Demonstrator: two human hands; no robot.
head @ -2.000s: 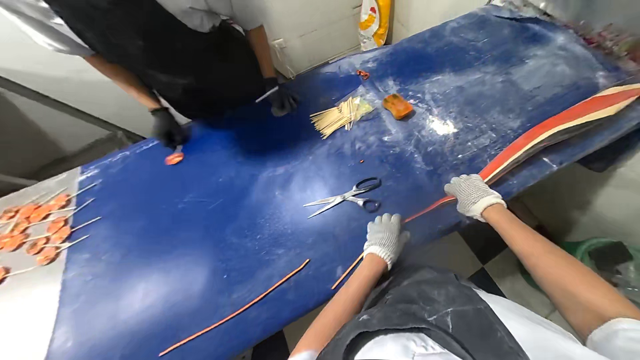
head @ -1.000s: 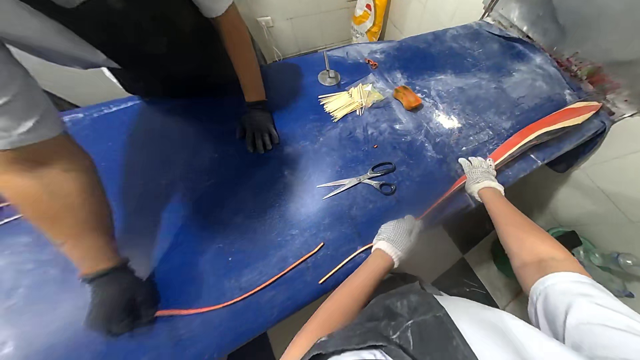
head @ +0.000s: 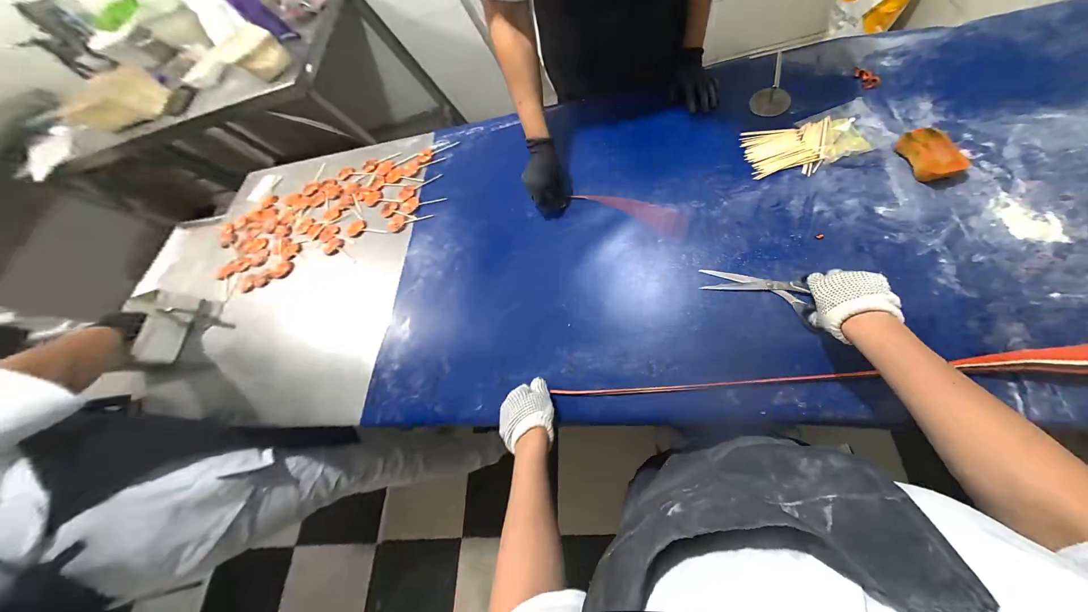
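Observation:
My left hand [head: 527, 414], in a white dotted glove, grips the end of a thin red-orange candy strand [head: 705, 387] at the table's near edge. The strand runs right, under my right forearm, to a thick red-and-cream striped candy piece [head: 1033, 359]. My right hand [head: 852, 299], gloved alike, has its fingers on the handles of metal scissors [head: 756, 283], whose blades are parted and point left. Across the table a co-worker's black-gloved hand [head: 546, 183] holds a blurred reddish strip [head: 642, 212].
Wooden sticks [head: 786, 146], an orange lump [head: 932, 155] and a metal disc with an upright handle [head: 770, 100] lie on the blue table [head: 527, 289]. Orange lollipops [head: 314, 208] cover part of a metal tray [head: 340, 340] at left, beside another person's arm [head: 72, 361].
My right hand has moved from the striped candy to the scissors. My left hand has drawn the strand out leftward. The co-worker's hand has left the near edge. The view has swung left.

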